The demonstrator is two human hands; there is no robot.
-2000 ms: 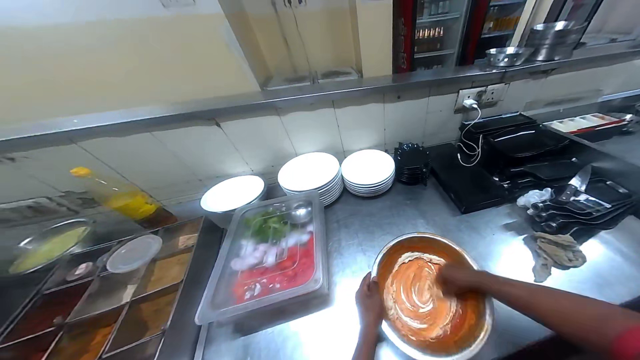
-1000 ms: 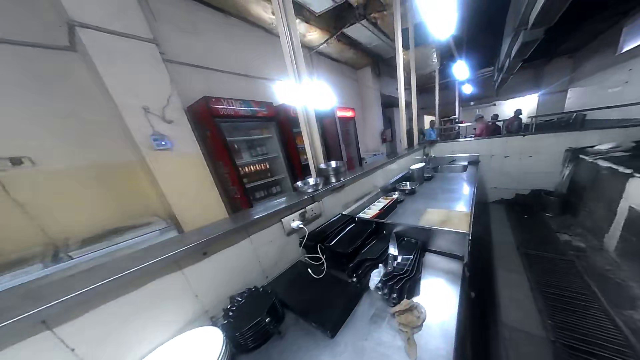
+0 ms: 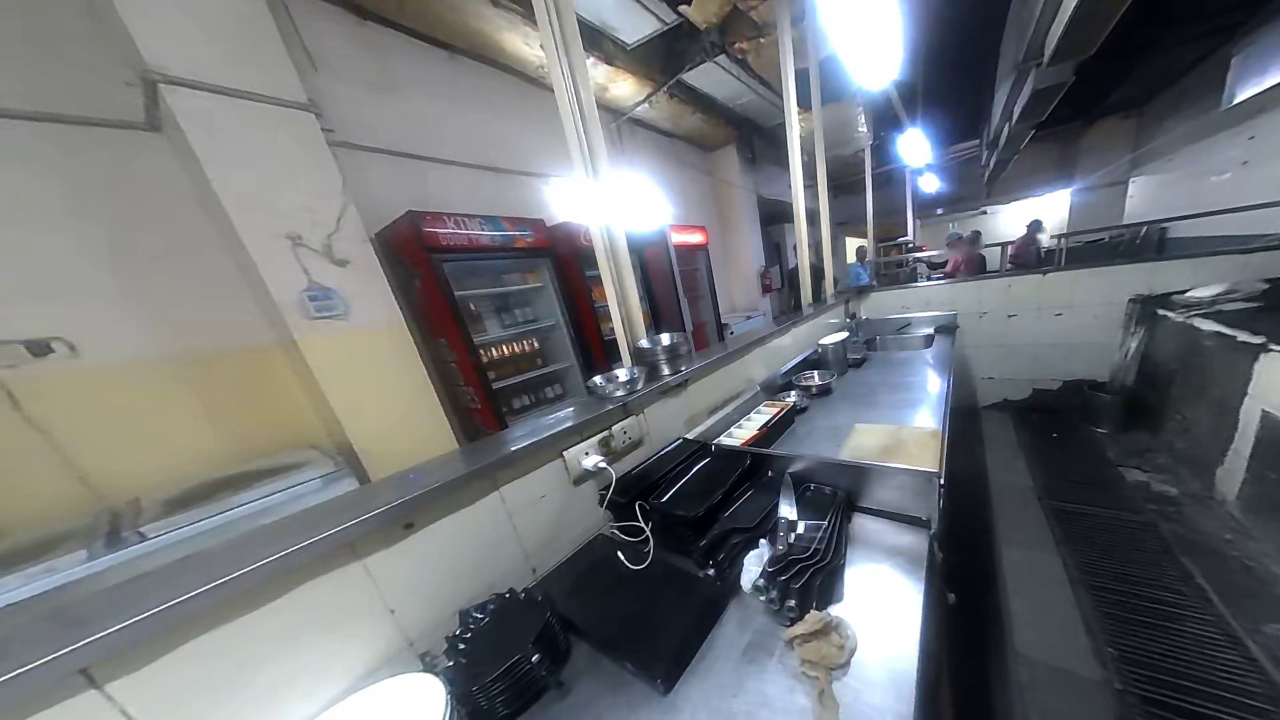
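Observation:
Neither of my hands shows in the head view now, so what they hold is hidden. On the steel counter (image 3: 740,670) lie a crumpled tan cloth (image 3: 822,645) and, behind it, a stack of black trays or pans (image 3: 815,550). A knife (image 3: 787,515) with its blade upward rests on that stack, beside a white crumpled piece (image 3: 757,565). A flat black board (image 3: 635,605) lies to the left, with a loose white cable (image 3: 640,530) over its back edge. Black scalloped plates (image 3: 505,650) are piled at the lower left, next to a white plate (image 3: 395,700).
Farther along are a red-edged tray with white containers (image 3: 755,423), a tan cutting board (image 3: 892,445) and a sink (image 3: 900,342). Metal bowls (image 3: 617,381) stand on the ledge before red drinks fridges (image 3: 480,320). Several people (image 3: 965,255) are in the background. A floor grating (image 3: 1130,590) runs at right.
The view has swung right and up from the counter. Two seconds ago my hands were at a metal bowl of orange and white mixture; the bowl and my hands are now out of view.

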